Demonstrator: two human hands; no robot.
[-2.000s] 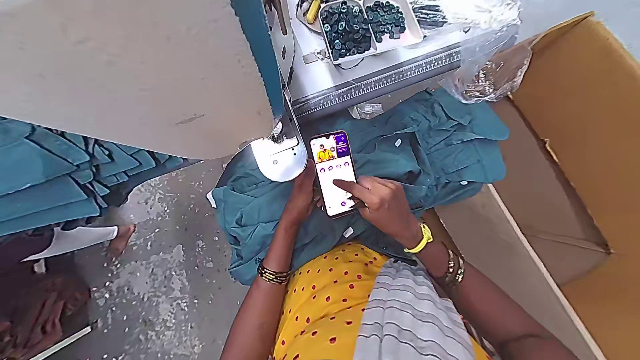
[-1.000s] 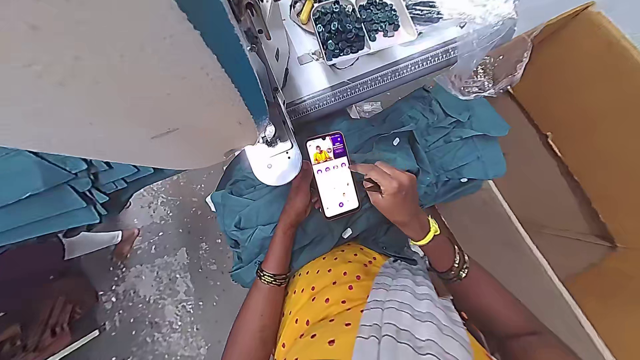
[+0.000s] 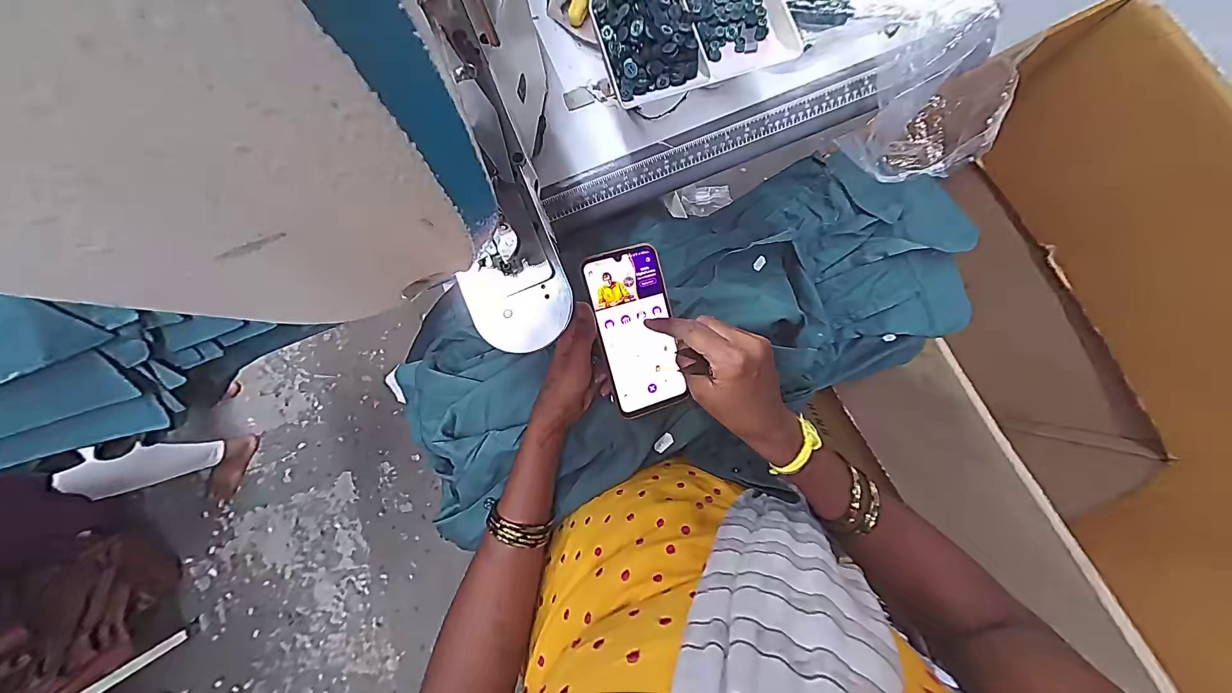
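My left hand holds a smartphone upright by its left edge, with the lit screen facing up at me. My right hand has its index finger extended over the screen's upper middle, the other fingers curled near the phone's right edge; it grips nothing. Beneath both hands, a teal fabric garment lies bunched across my lap, with small white pieces on it. Just left of the phone is the rounded metal end of a sewing machine.
Trays of dark buttons stand on the machine table, whose front edge bears a ruler. A clear plastic bag hangs at its right. An open cardboard box is at right, stacked teal fabric pieces at left.
My right index finger has moved from low on the screen to its right edge, then back over the upper middle. My left hand keeps holding the phone.
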